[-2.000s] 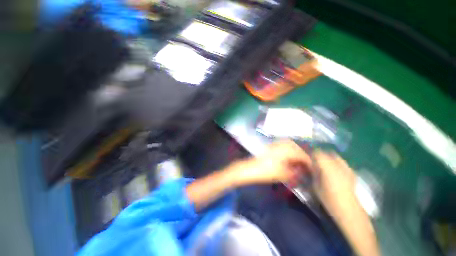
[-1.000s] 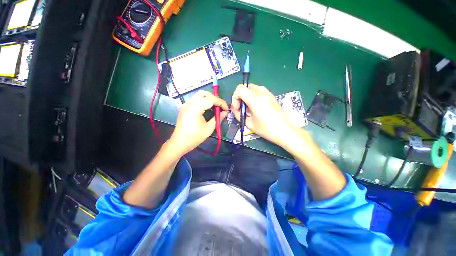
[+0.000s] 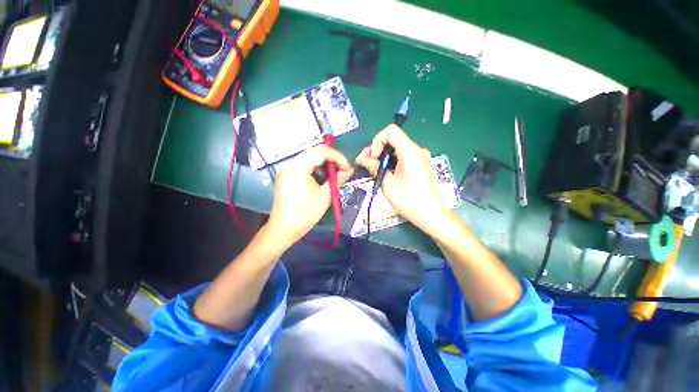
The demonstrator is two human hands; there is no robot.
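My left hand (image 3: 301, 190) holds the red test probe (image 3: 335, 182), its tip near the board end of an opened smartphone (image 3: 283, 130). My right hand (image 3: 408, 170) holds the black test probe (image 3: 401, 115), its pale blue tip pointing up and away over the mat. Between my fingertips, both hands pinch at a small dark strip (image 3: 360, 174); what it is exactly is unclear. A second opened smartphone (image 3: 382, 217) lies below my hands, partly hidden by the right one. An orange multimeter (image 3: 207, 44) lies at the upper left.
Two black plates (image 3: 362, 61) (image 3: 483, 181) lie on the green mat. Tweezers (image 3: 521, 162), a small white strip (image 3: 447, 110) and tiny loose parts (image 3: 423, 71) are there too. A black box (image 3: 595, 151), green reel (image 3: 661, 241) and yellow-orange tool (image 3: 654, 285) stand right; black trays (image 3: 86, 138) left.
The black probe has tilted, its tip now further right. The fingertips now show a dark strip between them, and more of the lower phone shows. The whole view has shifted slightly.
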